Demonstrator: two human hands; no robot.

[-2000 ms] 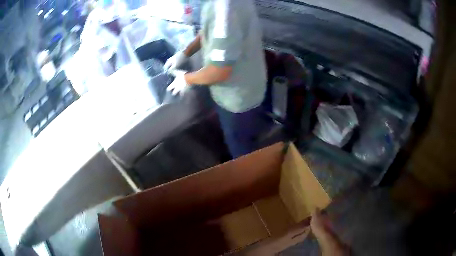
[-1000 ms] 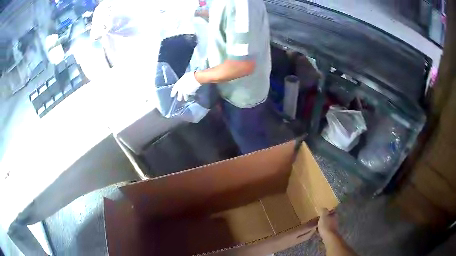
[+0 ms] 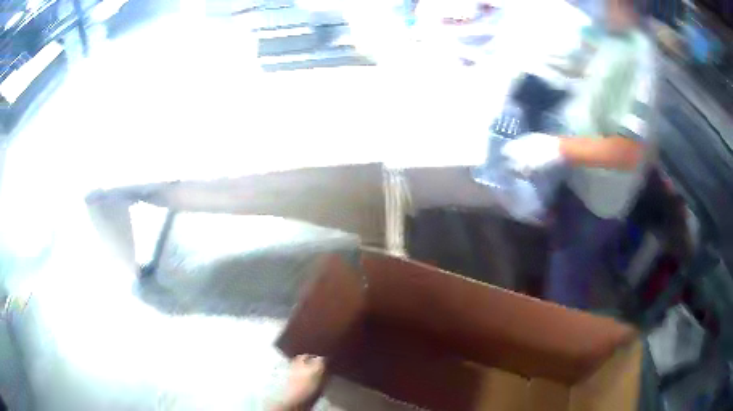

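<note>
An open, empty brown carton fills the lower right, its inside bare and its near side cut off by the bottom edge. My left hand is bare, small and blurred. It grips the carton's near left corner, with the rest of the hand cut off by the bottom edge. My right hand is not in view. The whole picture is blurred.
A person in a light shirt stands beyond the carton at the right, with a white glove on a plastic-bagged dark item. A long, pale-draped table crosses behind. A white bag lies at the far right.
The view has swung left, so the carton and person sit further right. My right hand has left the picture; my left hand now shows at the carton's left end.
</note>
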